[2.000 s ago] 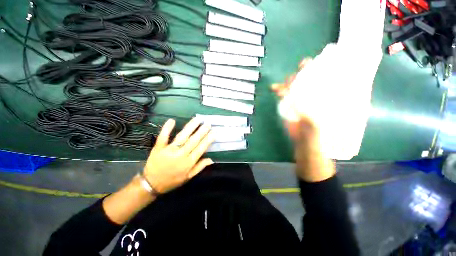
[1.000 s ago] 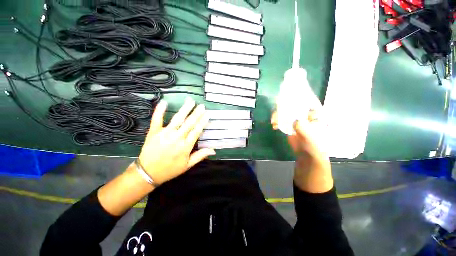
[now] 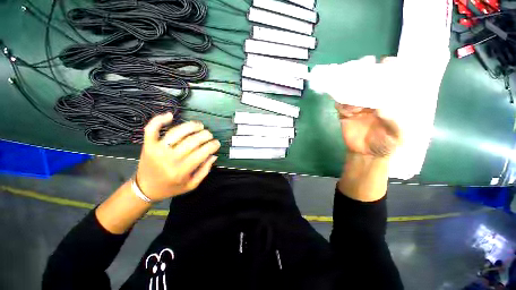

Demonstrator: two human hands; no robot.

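Several cabled modules (image 3: 263, 131) lie in a column, pale faces up, their thin black cables leading left. My right hand (image 3: 368, 130) is right of the column, closed around an overexposed white object that looks like the dispensing bottle (image 3: 356, 82). The bottle is tipped over, its narrow end pointing left at the right ends of the middle modules; whether it touches them I cannot tell. My left hand (image 3: 178, 156) is empty, fingers loosely bent and apart, by the lower coiled cables (image 3: 121, 110), left of the lowest modules.
A long white release sheet (image 3: 421, 124) lies right of my right hand, with a red edge at its top. Red-faced modules with black cables (image 3: 486, 28) are heaped at the far right. Cable connectors (image 3: 12, 59) lie at the far left. The table edge runs below my hands.
The bottle, upright in the picture with its thin spout up a second ago, now points left. My left hand has moved left, away from the lowest modules. The whole view has shifted slightly.
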